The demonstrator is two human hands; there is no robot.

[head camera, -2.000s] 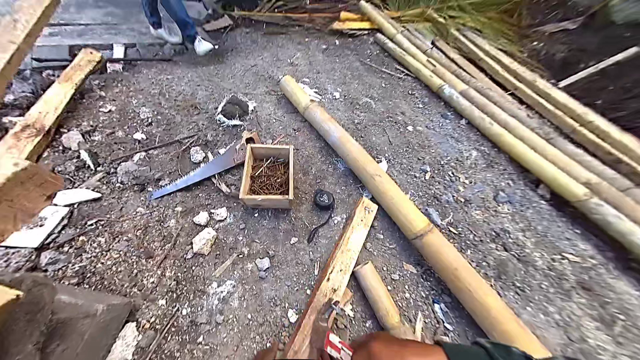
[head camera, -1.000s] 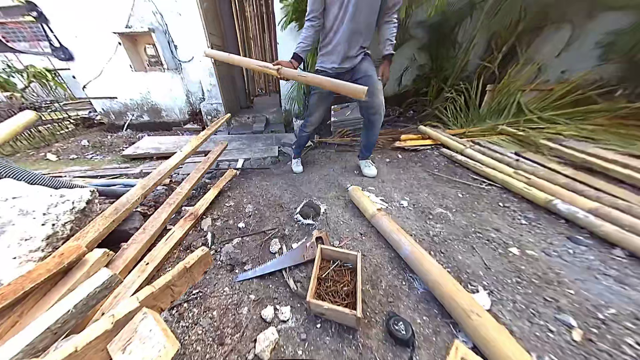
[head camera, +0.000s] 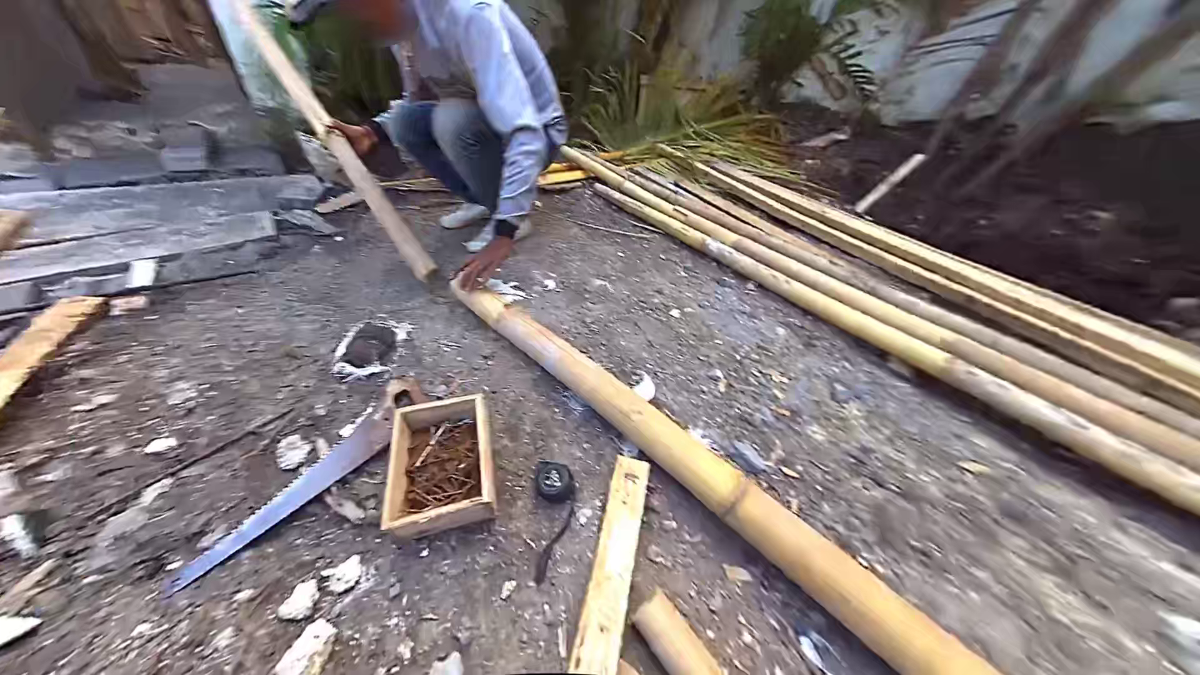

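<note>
Neither of my hands shows in the head view now. A long bamboo pole (head camera: 647, 422) lies on the dirt, running from the middle to the bottom right. Left of it are a wooden box (head camera: 439, 518) of rusty nails (head camera: 445, 469), a tape measure (head camera: 554, 481) with a strap, and a hand saw (head camera: 291, 497) whose handle end is beside the box. A wooden batten (head camera: 614, 562) and a short bamboo piece (head camera: 673, 633) lie at the bottom. A crouching person (head camera: 506, 103) rests one hand on the pole's far end and holds another bamboo pole (head camera: 366, 187) slanted in the other.
Several bamboo poles and timber lengths (head camera: 900, 328) lie side by side at the right. A hole with a white rim (head camera: 368, 347) is in the ground beyond the box. Stone steps (head camera: 141, 234) stand at the back left, and rubble (head camera: 300, 600) is scattered at the lower left.
The other person, standing with the bamboo pole held level one second ago, now crouches and touches the lying pole. A hand of mine seen at the bottom two seconds ago is out of view.
</note>
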